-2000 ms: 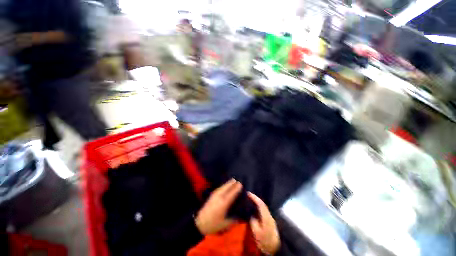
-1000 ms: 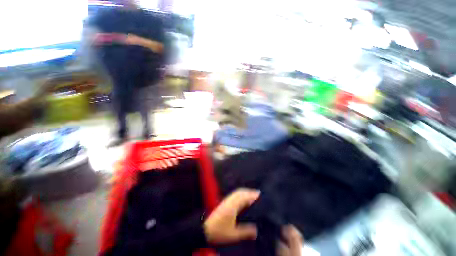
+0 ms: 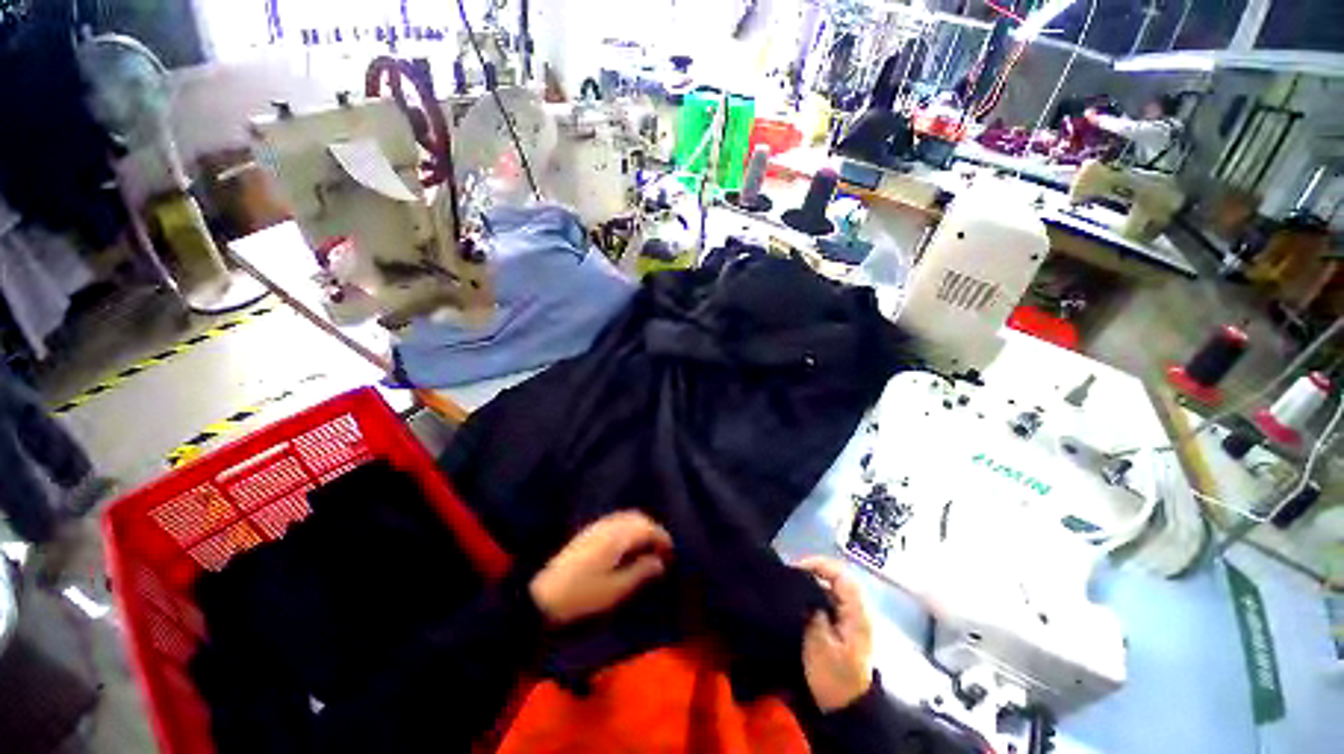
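A black garment (image 3: 722,427) lies heaped on the table left of the sewing machine and hangs down to my lap. My left hand (image 3: 602,569) rests on it with curled fingers; whether the fingers pinch the cloth is unclear. My right hand (image 3: 837,633) grips the garment's edge at the near left of the machine. The white sewing machine (image 3: 988,479) has green lettering, and its needle area (image 3: 879,525) has no cloth under it that I can see. An orange-red apron (image 3: 656,710) covers my lap.
A red crate (image 3: 130,589) with black cloth stands at the left. A blue-grey garment (image 3: 516,302) lies behind, by another machine (image 3: 354,199). A beige vented housing (image 3: 973,280) stands behind my machine. Thread cones (image 3: 1212,363) stand at the right. A fan (image 3: 148,148) stands far left.
The view has swung back rightward and sharpened, bringing the machine fully in. The standing person is out of view. My right hand now holds the cloth further right, apart from my left hand.
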